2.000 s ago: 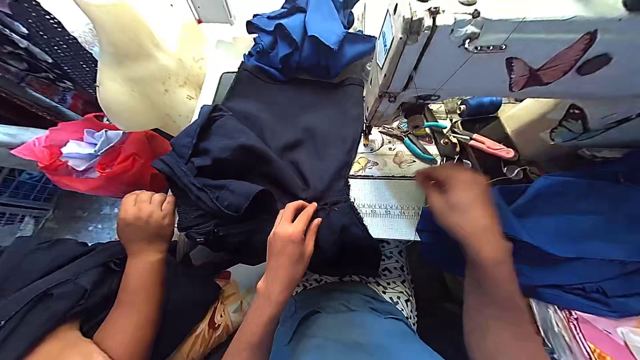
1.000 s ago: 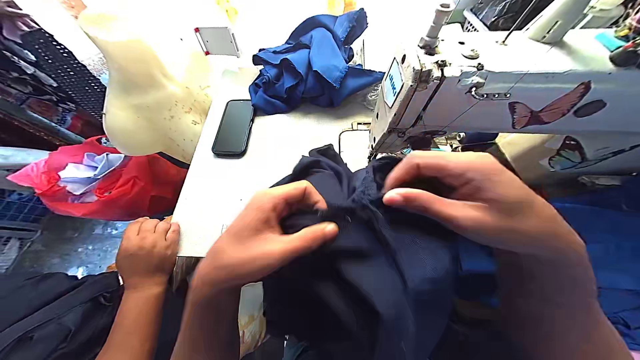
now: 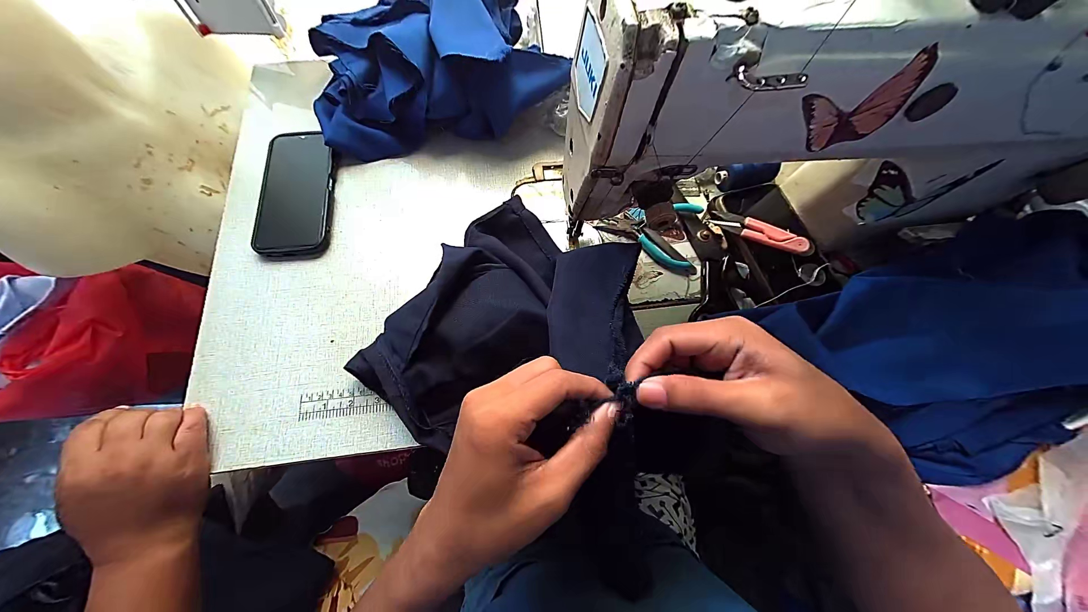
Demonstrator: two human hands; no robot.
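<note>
Dark navy fabric (image 3: pixel 476 314) lies over the near edge of the sewing table and hangs down toward the lap. My left hand (image 3: pixel 527 450) pinches its frayed seam edge between thumb and forefinger. From the other side my right hand (image 3: pixel 731 382) pinches the same edge, fingertips almost touching those of the left. Just behind the fabric is the needle area of a white JUKI sewing machine (image 3: pixel 722 102). Teal-handled pliers or nippers (image 3: pixel 667 251) and pink-handled scissors or snips (image 3: pixel 773 236) lie under the machine's arm.
A black phone (image 3: pixel 293 195) and crumpled blue cloth (image 3: pixel 425 76) lie on the table (image 3: pixel 255 340). Another person's hand (image 3: pixel 136 476) rests at the table's left corner, below a cream dress form (image 3: pixel 119 127). Blue fabric (image 3: pixel 960 323) is heaped at the right; a red bag (image 3: pixel 127 331) is at the left.
The navy fabric, spread across the table two seconds ago, is now gathered near its front edge. Both my hands have come together on its seam. The other person's hand stays at the corner.
</note>
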